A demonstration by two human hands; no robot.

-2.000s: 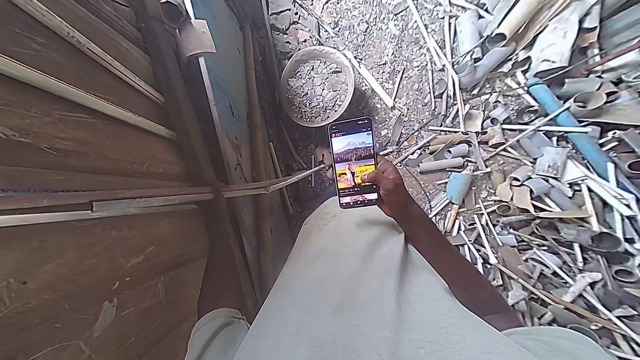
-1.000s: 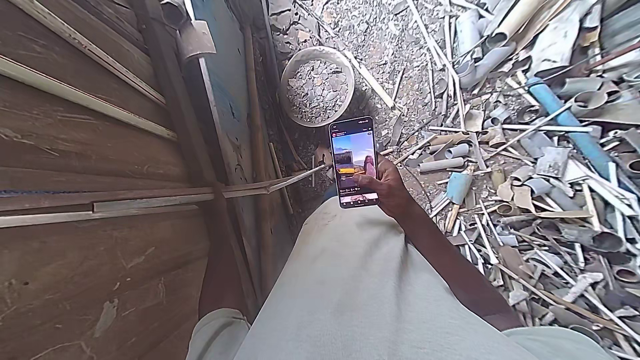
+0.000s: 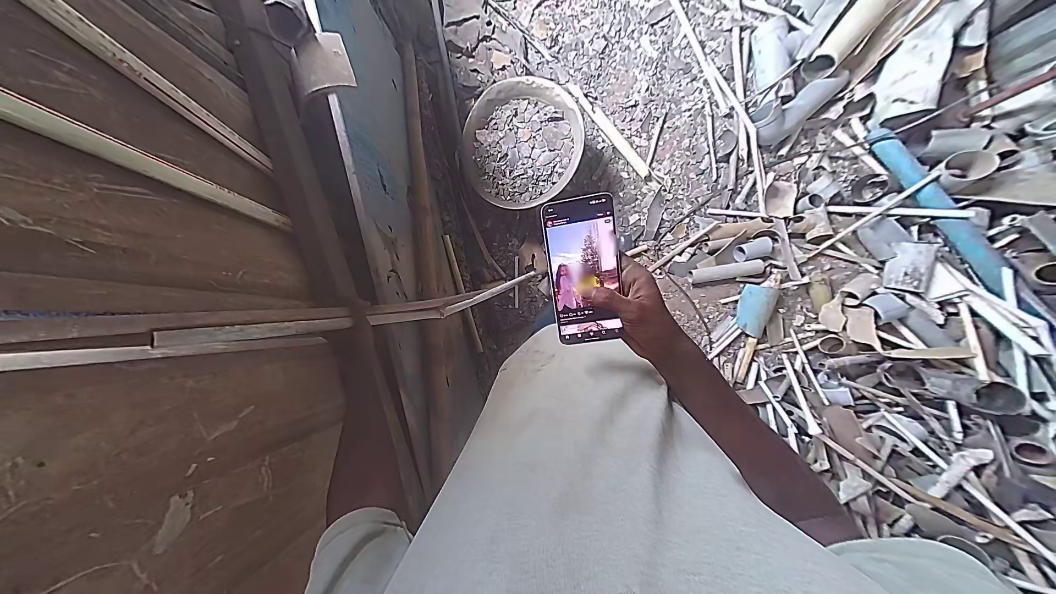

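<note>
My right hand [image 3: 642, 304] holds a smartphone [image 3: 581, 268] upright in front of my body, its fingers behind the right edge and its thumb over the lower part of the lit screen. The screen shows a picture with a person and a tree. My left forearm hangs down at the lower left beside the wooden planks, and my left hand is hidden from view. Just beyond the phone stands a round tub [image 3: 472, 147] filled with flat broken chips.
Cut pipe pieces, thin strips and scrap lie heaped on the right, with a long blue pipe [image 3: 940, 198] among them. Wooden planks [image 3: 165, 462] fill the left side. A thin strip [image 3: 487, 294] juts from them toward the phone. Chips cover the ground ahead.
The picture on the phone's screen has changed, and my right thumb has shifted a little over it. My right hand still holds the phone in about the same place.
</note>
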